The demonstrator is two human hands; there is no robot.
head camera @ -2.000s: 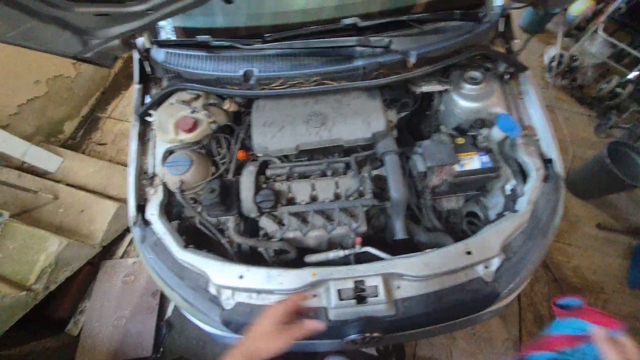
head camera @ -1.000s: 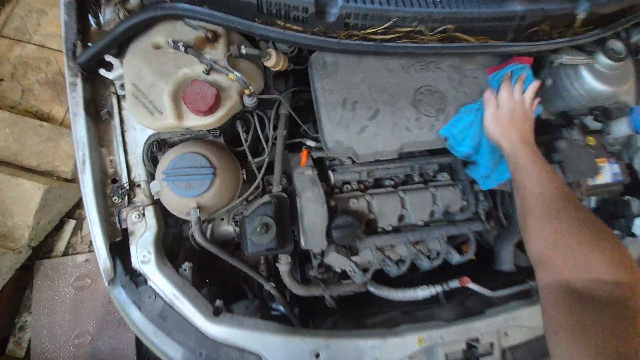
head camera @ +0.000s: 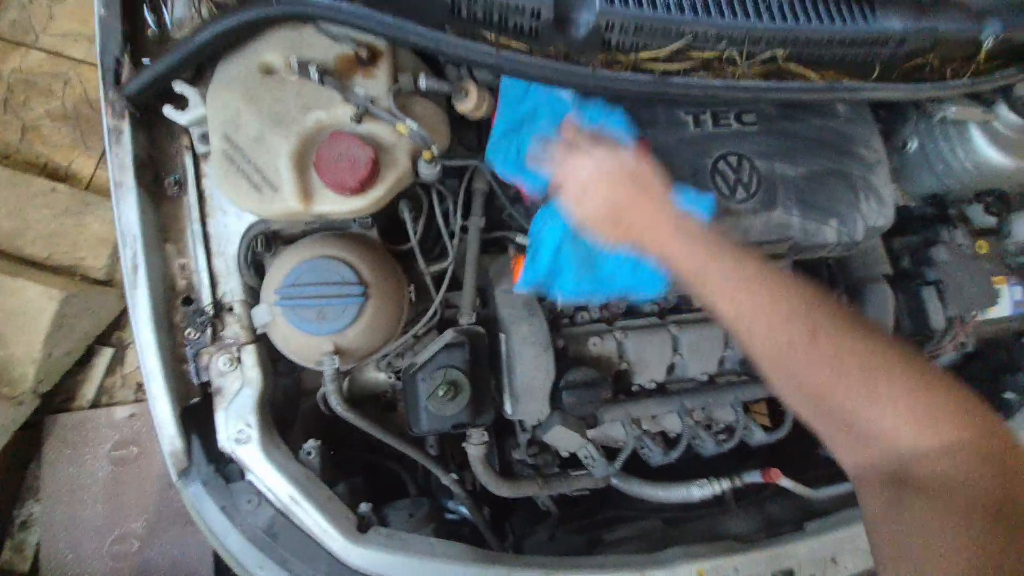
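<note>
My right hand point(head camera: 608, 188), blurred, presses a blue cloth point(head camera: 596, 260) with red edging onto the left end of the plastic engine cover point(head camera: 816, 168). The cover, dark with pale dusty streaks, bears a Volkswagen badge point(head camera: 734, 178) to the right of the hand. Below the cloth lies the engine point(head camera: 652, 352) with its black oil filler cap point(head camera: 584, 388). My left hand is out of view. Part of the cover is hidden by the cloth and forearm.
To the left are a cream plastic tank point(head camera: 264, 128) with a red cap and a round coolant reservoir point(head camera: 384, 280) with a blue cap. Dry plant stalks point(head camera: 664, 60) lie along the cowl. A corrugated hose point(head camera: 680, 488) runs near the front crossmember point(head camera: 624, 560).
My right hand and the cloth have moved left across the engine cover, which looks darker and less dusty. My left hand, visible two seconds ago, is out of view. The view is closer.
</note>
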